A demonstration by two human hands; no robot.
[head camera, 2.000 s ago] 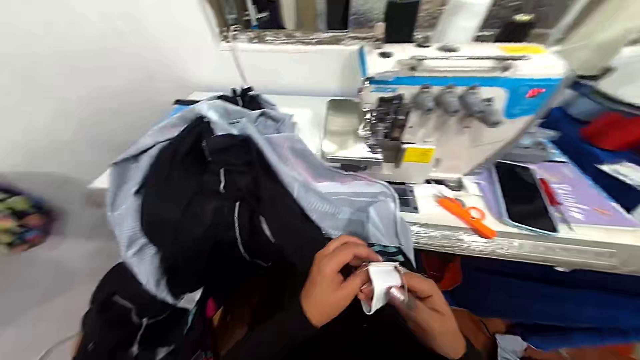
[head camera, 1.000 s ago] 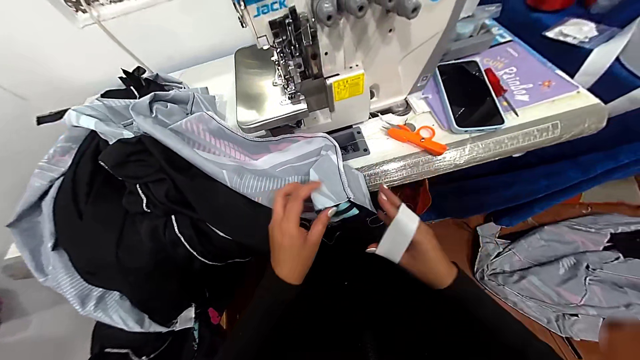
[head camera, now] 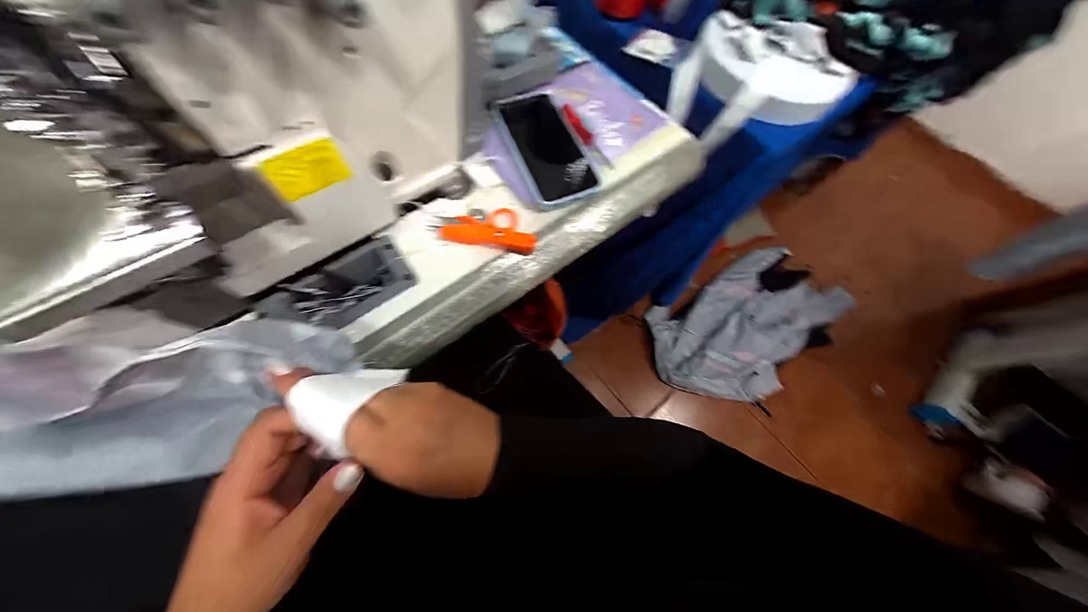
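My right hand (head camera: 425, 438) has a white fabric strip (head camera: 331, 408) lying across its fingers; the fingers are largely hidden beneath it, and their grip does not show. Close against the strip is my left hand (head camera: 263, 501), thumb and fingers curved apart, palm side partly visible. Whether it pinches the strip is unclear. Just beyond both hands, grey patterned fabric (head camera: 153, 416) lies along the front of the serger (head camera: 314, 76). Orange thread snips (head camera: 486, 234) rest on the machine table, right of the serger's yellow label.
A phone (head camera: 548, 149) lies on a purple notebook (head camera: 633, 127) at the table's right end. Beyond it, a white roll (head camera: 778, 76) stands on blue fabric. A grey garment (head camera: 735, 327) lies on the tiled floor. Another machine, blurred, is at the far right.
The view has swung right and closer. My left hand has moved from the grey fabric to beside my right hand and the white strip. The white roll has come into view.
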